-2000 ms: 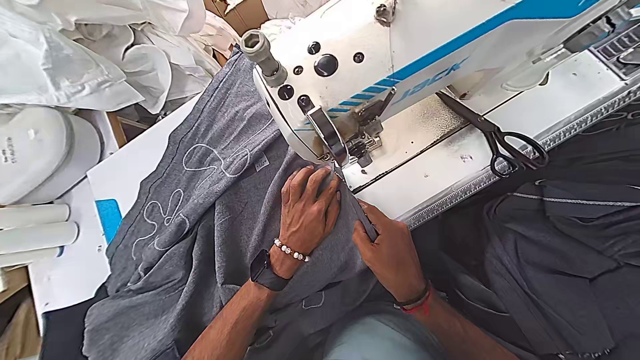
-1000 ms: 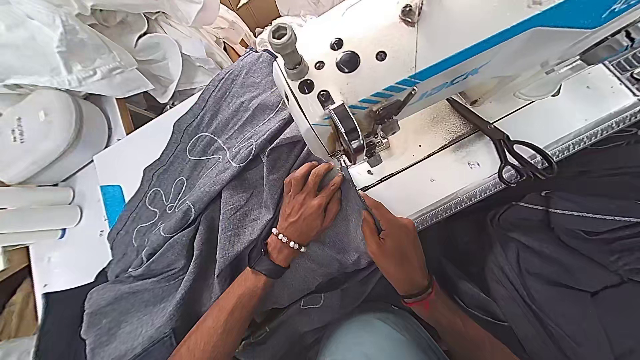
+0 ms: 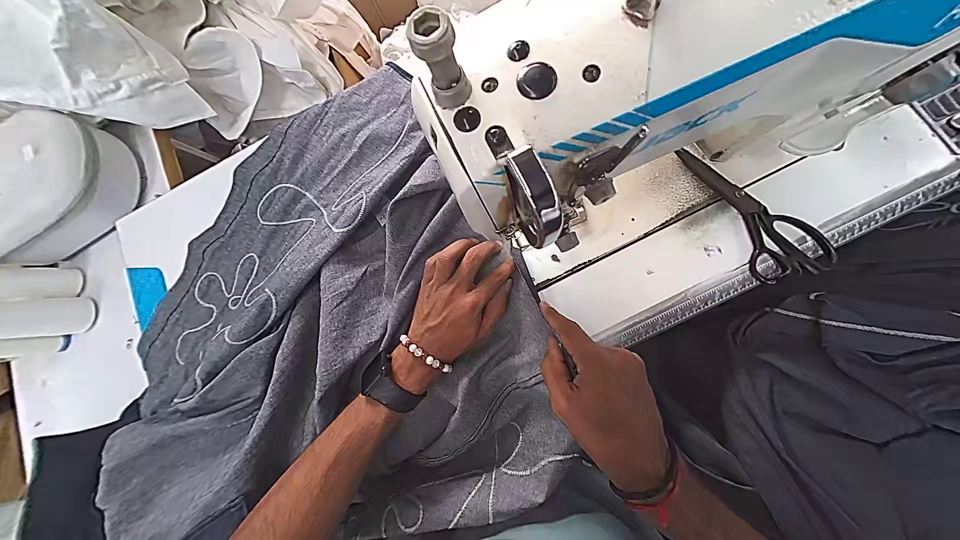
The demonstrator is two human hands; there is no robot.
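Note:
Grey knit fabric with loose white thread lines on it spreads over the table and hangs toward my lap. Its dark-edged side runs up to the presser foot of a white and blue Jack sewing machine. My left hand lies spread on the fabric just below the foot, fingertips close to the needle area, which the finger guard partly hides. With thumb and fingers, my right hand pinches the fabric's edge, lower and to the right of the foot.
Black-handled scissors lie on the machine bed, right of the foot. Dark fabric is heaped at the right. White cloth pieces pile at the upper left, above white thread cones. A measuring tape strip follows the table's front edge.
My right hand has shifted down the fabric edge, farther from the presser foot. My left hand remains on the fabric near the foot.

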